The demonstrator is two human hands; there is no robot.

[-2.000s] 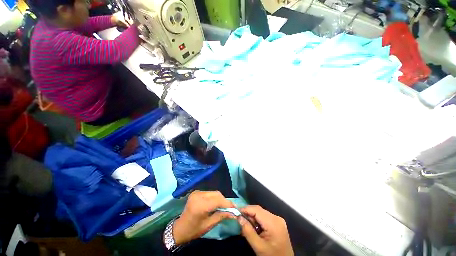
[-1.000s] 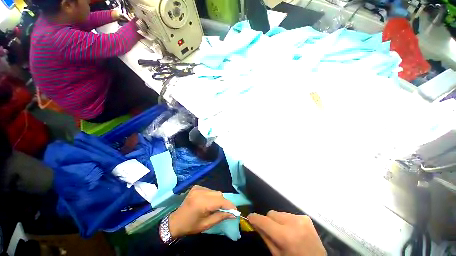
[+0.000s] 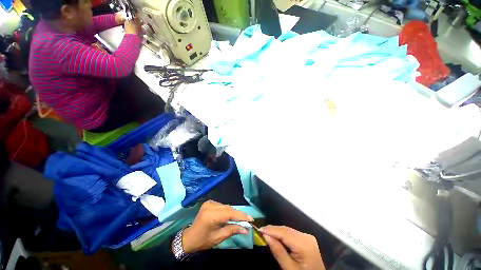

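Note:
My left hand (image 3: 208, 227), with a metal watch at the wrist, pinches a small light-blue fabric piece (image 3: 236, 240) over my lap, at the bottom centre. My right hand (image 3: 294, 248) is just to its right. Its thumb and forefinger hold a small tool with a yellow part (image 3: 259, 237) and a thin dark part against the fabric's edge. The tool's tip is too small to make out. A light-blue strip hangs at the table edge behind the hands.
A glaring white table (image 3: 316, 211) bears a light-blue fabric pile (image 3: 337, 52). Black scissors (image 3: 176, 76) lie near a beige sewing machine (image 3: 182, 26), where a person in a striped top (image 3: 79, 68) sits. A blue crate (image 3: 211, 189) holds blue fabric; a red bundle (image 3: 423, 52) lies far right.
Two seconds ago the hands were closer together with no yellow showing. My right hand moved right, then back left a little since one second ago. The neighbour's arms have shifted.

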